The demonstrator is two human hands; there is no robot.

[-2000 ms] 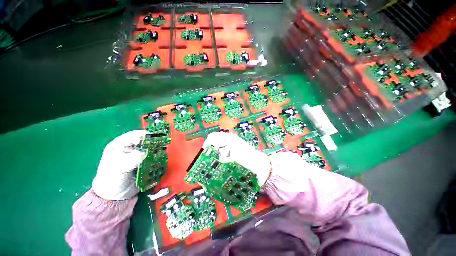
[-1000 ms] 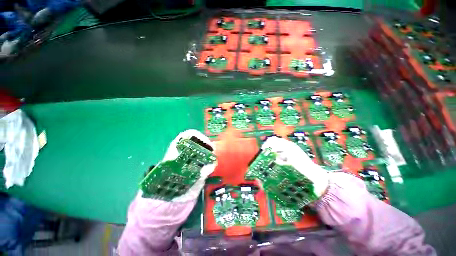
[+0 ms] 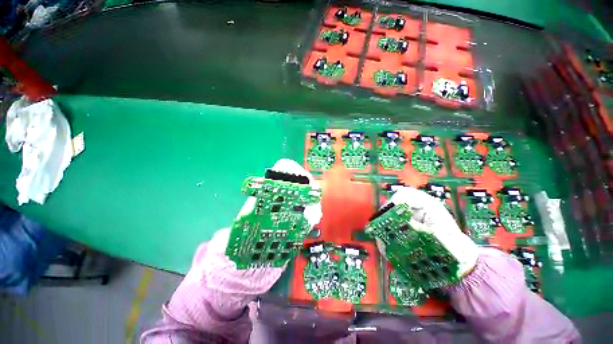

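My left hand [image 3: 312, 209], in a white glove, holds a green circuit board [image 3: 272, 222] with its black connector end up and its flat face toward me. My right hand [image 3: 437, 218], also gloved, holds another green board [image 3: 418, 250], tilted, its connector edge to the upper left. Both boards are above the near clear tray [image 3: 363, 327]. That tray has orange-red squares with pairs of boards in its compartments. One square [image 3: 346, 208] between my hands shows bare. My right hand and its board partly hide boards under them.
A far clear tray [image 3: 485, 101] with single boards lies on the dark belt [image 3: 168, 57]. A tray stack [image 3: 571, 121] stands at right. A crumpled white cloth [image 3: 40, 151] lies at left. A white paper strip [image 3: 554, 225] lies right of the near tray. Blue clothing [image 3: 23, 248] shows at lower left.
The view has swung left, so the trays sit further right in the picture. My left hand has turned its board from edge-on to flat toward me. My right hand still holds its board.
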